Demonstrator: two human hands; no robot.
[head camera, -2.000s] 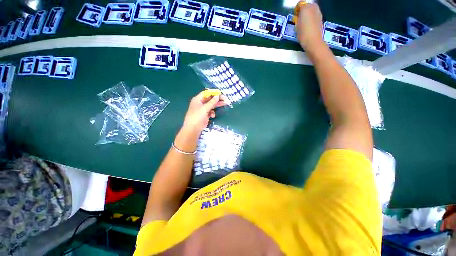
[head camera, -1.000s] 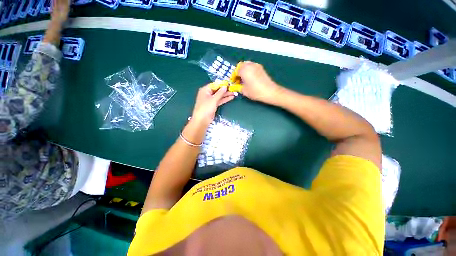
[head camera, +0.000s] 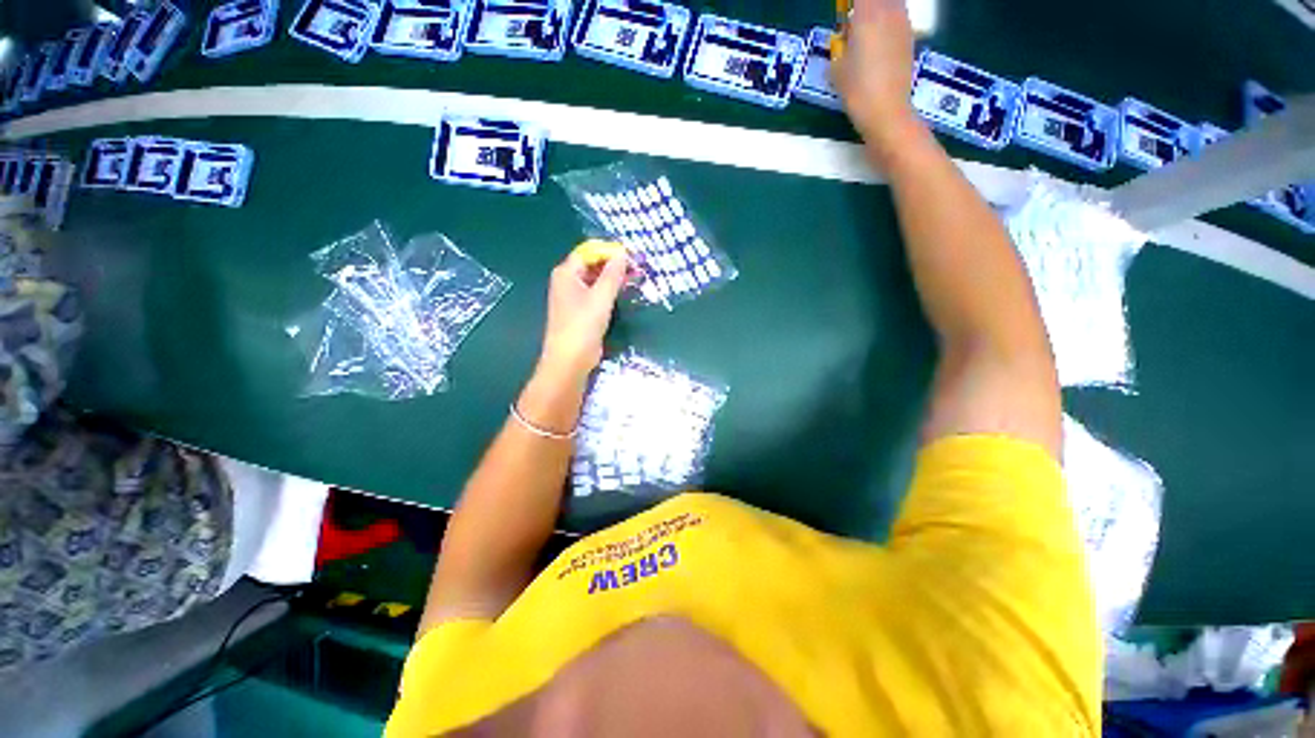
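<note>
My left hand (head camera: 584, 299), with yellow finger cots, pinches the lower left corner of a clear sheet (head camera: 653, 238) with rows of small white pads. My right hand (head camera: 874, 65), also with yellow cots, is stretched to the top edge, over a blue-white panel (head camera: 822, 75) in the far row, which it partly covers. Its fingertips are small and partly cut off, so whether it holds a pad cannot be seen. A stock of pad sheets (head camera: 645, 425) lies near my body, below my left hand.
A single panel (head camera: 488, 153) lies this side of the white line (head camera: 361, 104). Crumpled clear bags (head camera: 401, 314) lie left. Whitish packs (head camera: 1074, 281) lie right, beside a grey bar (head camera: 1226, 166). More panels (head camera: 212, 172) stand far left. A person's patterned clothing (head camera: 108, 534) shows at left.
My right hand has moved from the pad sheet up to the panel row. My left hand stays at the sheet. The neighbour's arm has drawn back from the left panels. The far row appears shifted.
</note>
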